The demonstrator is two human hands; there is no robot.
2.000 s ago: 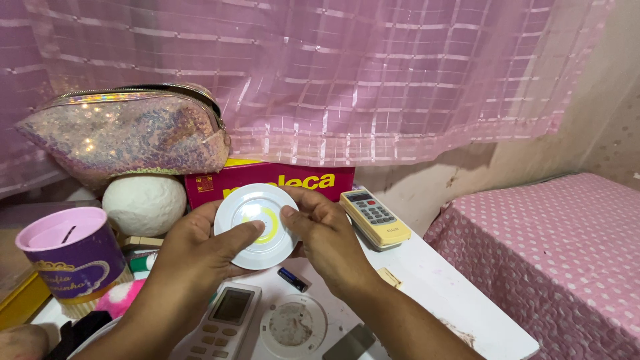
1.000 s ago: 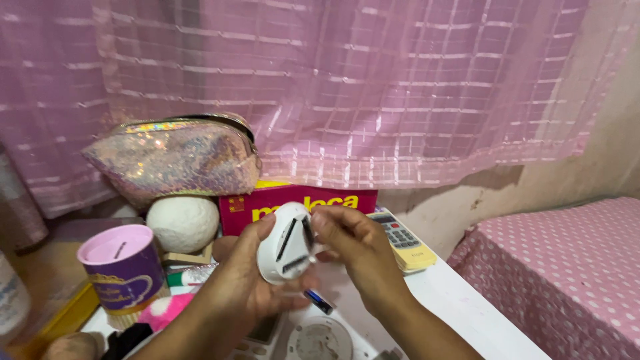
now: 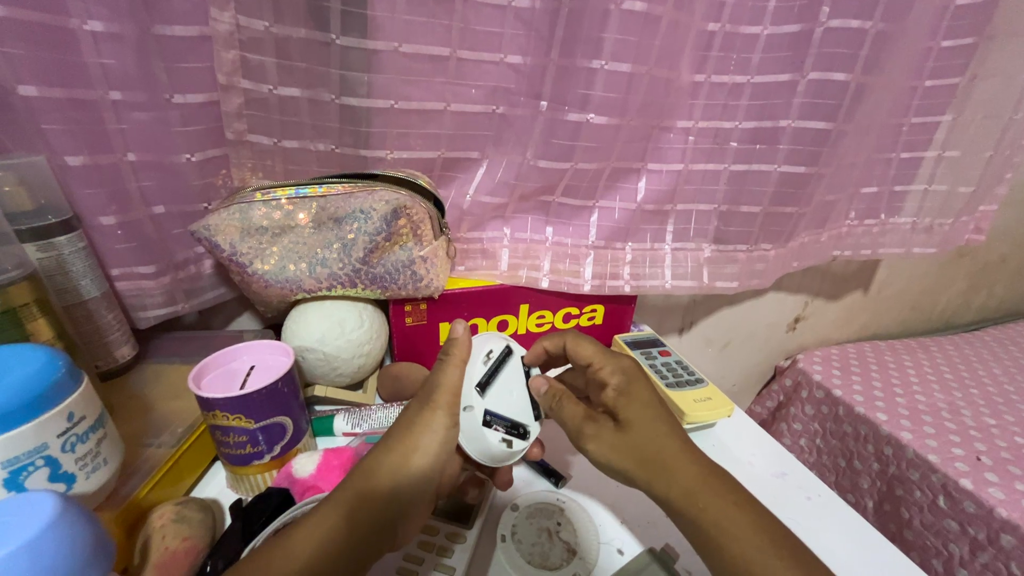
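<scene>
My left hand point(image 3: 424, 432) holds a round white battery-powered device point(image 3: 478, 412) with its battery side facing me. Black batteries lie in its slots, one at the upper left point(image 3: 494, 370) and one at the bottom point(image 3: 506, 424). At the right slot, the thumb and forefinger of my right hand point(image 3: 592, 400) touch another black battery point(image 3: 530, 392); whether they grip it is unclear. Below the device, a loose dark battery point(image 3: 547, 474) lies on the white table near a round white cover point(image 3: 548, 534). A white remote control point(image 3: 436, 548) is partly hidden by my left forearm.
Behind my hands stand a magenta box point(image 3: 560, 308), a white ball point(image 3: 336, 340) and a sequined pouch point(image 3: 344, 240). A yellow-cased remote point(image 3: 680, 380) lies at the right. A purple coin bank point(image 3: 252, 416), jars and bottles crowd the left. A pink curtain point(image 3: 640, 144) hangs behind.
The white device has been turned from its smooth round front to its battery side. My right hand has moved from the front's edge to the right battery slot. The view has shifted left.
</scene>
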